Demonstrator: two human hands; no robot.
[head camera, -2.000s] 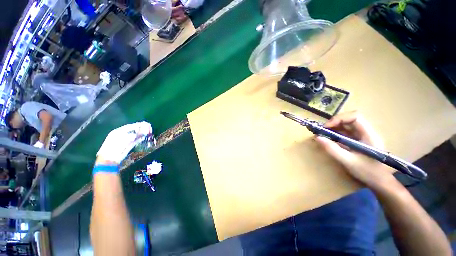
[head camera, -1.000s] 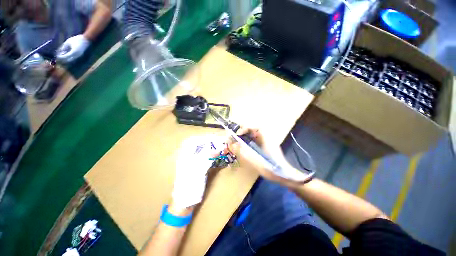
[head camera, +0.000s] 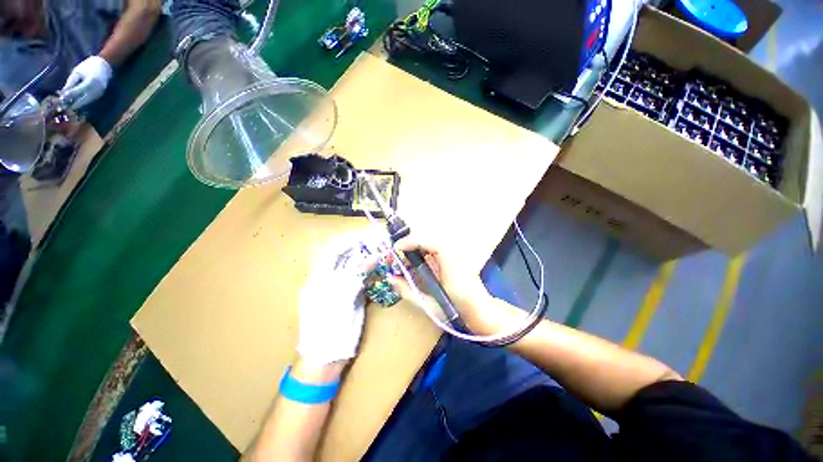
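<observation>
My left hand (head camera: 332, 302), in a white glove with a blue wrist band, holds a small green circuit board assembly (head camera: 383, 287) with short coloured wires above the tan work board (head camera: 208, 311). My right hand (head camera: 442, 281), bare, holds the black soldering iron (head camera: 424, 275) close beside the assembly. The iron's shaft points up and left, over the cleaning tray (head camera: 377, 191) of the black iron stand (head camera: 320, 185). A pale feed tube and dark cable loop from the iron past my right wrist. The fingers of both hands meet near the assembly and partly hide it.
A clear extractor hood (head camera: 262, 131) stands at the upper left. A black box (head camera: 523, 45) and tangled cables (head camera: 433, 41) are behind the board. A divided carton (head camera: 650, 189) is at the right. Other assemblies (head camera: 146, 429) lie on the green surface. A gloved worker's hand (head camera: 87, 81) is opposite.
Since two seconds ago, my left hand has come from the green surface to the work board with an assembly. The view has turned right. My right hand has brought the iron beside the assembly.
</observation>
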